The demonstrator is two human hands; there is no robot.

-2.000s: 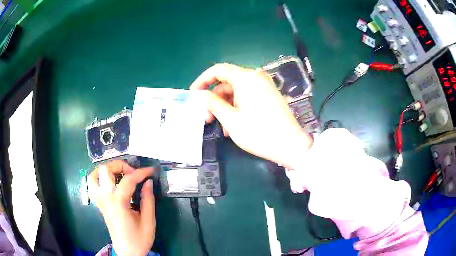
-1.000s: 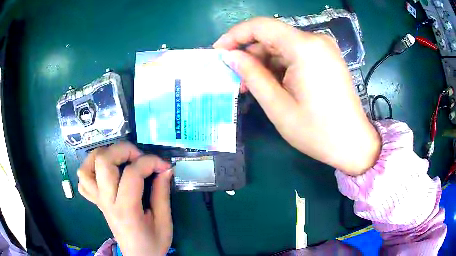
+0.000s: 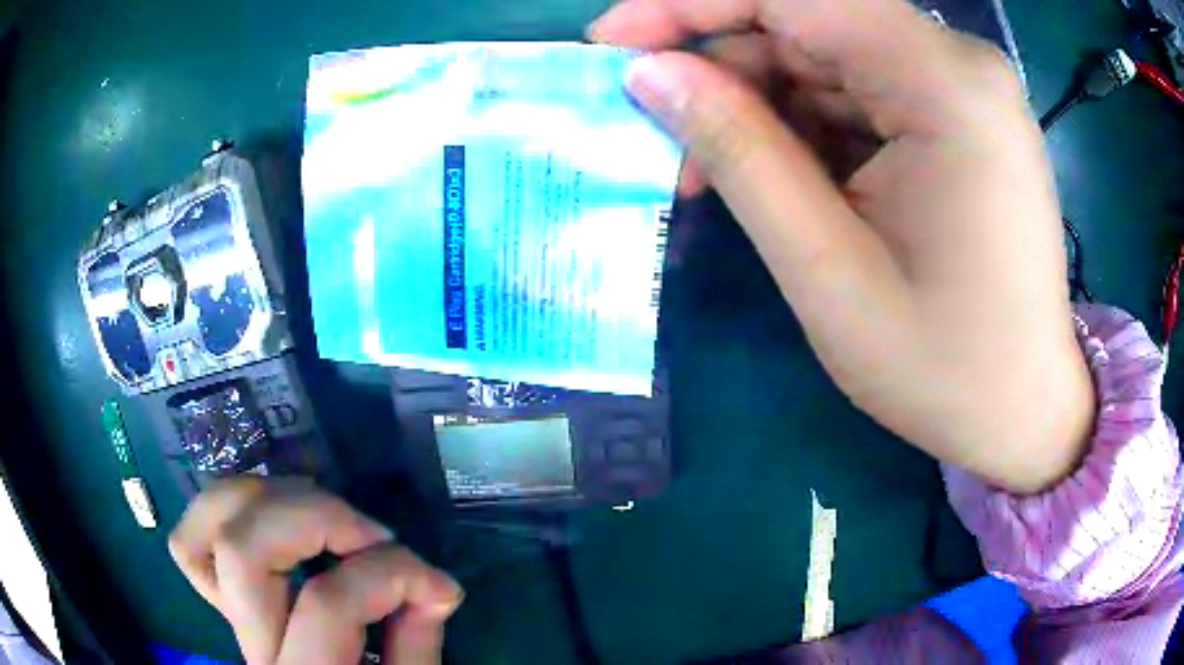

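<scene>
A printed test card, white-blue with a dark text strip, is held by its upper right corner in my right hand. It hangs over the upper half of an opened trail camera and hides it. That camera's control panel shows below the card, with its LCD screen lit pale. My left hand is at the lower left, fingers curled, with nothing visible in it. A second opened trail camera lies at the left, lens up, just above my left hand.
A green and white stick lies left of the second camera. A white strip lies at the front right. A black cable runs from the panel's lower edge. A cable connector and red lead are at the upper right. White paper shows at the left edge.
The view has moved closer. My left hand has moved down, away from the screen's left side, uncovering more of the left camera. My right hand still holds the card over the middle camera.
</scene>
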